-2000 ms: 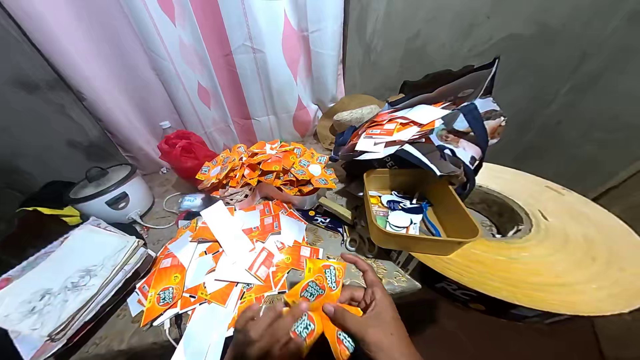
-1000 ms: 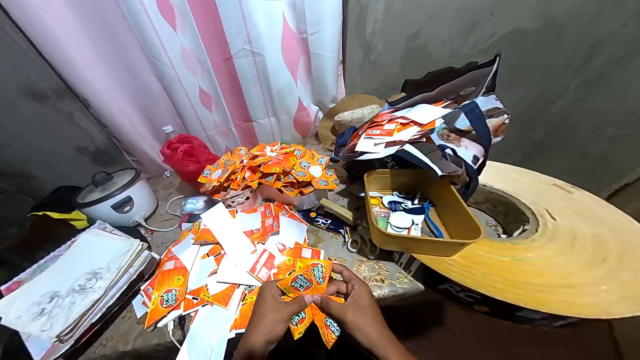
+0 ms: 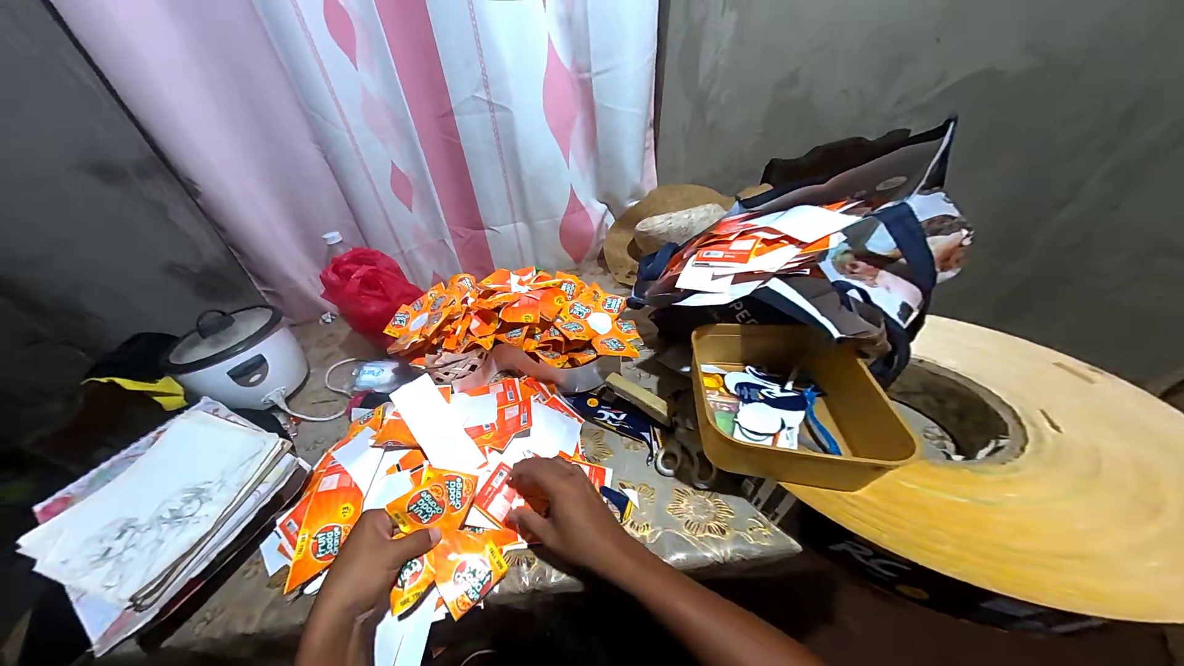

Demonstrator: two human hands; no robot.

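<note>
My left hand [image 3: 375,560] grips a cluster of folded orange soda-label pieces [image 3: 444,527], its thumb pressed on top. Just to the right, my right hand [image 3: 555,504] rests over the pile of loose orange and white printed strips [image 3: 504,416]; its fingertips are curled and partly hidden, so whether they pinch a strip cannot be told. Behind the loose strips, a basket [image 3: 453,367] stands beside a heap of folded orange pieces [image 3: 527,314].
Scissors [image 3: 683,461] lie beside an ochre plastic tub [image 3: 832,472] of small items. A stuffed bag [image 3: 805,305], a large roll of yellowish strip [image 3: 1045,518], a rice cooker [image 3: 242,356], stacked papers [image 3: 166,509] and a red plastic bag [image 3: 365,291] surround the work spot.
Both hands were together on the orange folded pieces; my right hand has come away and moved onto the loose strips. The cluster stays in my left hand.
</note>
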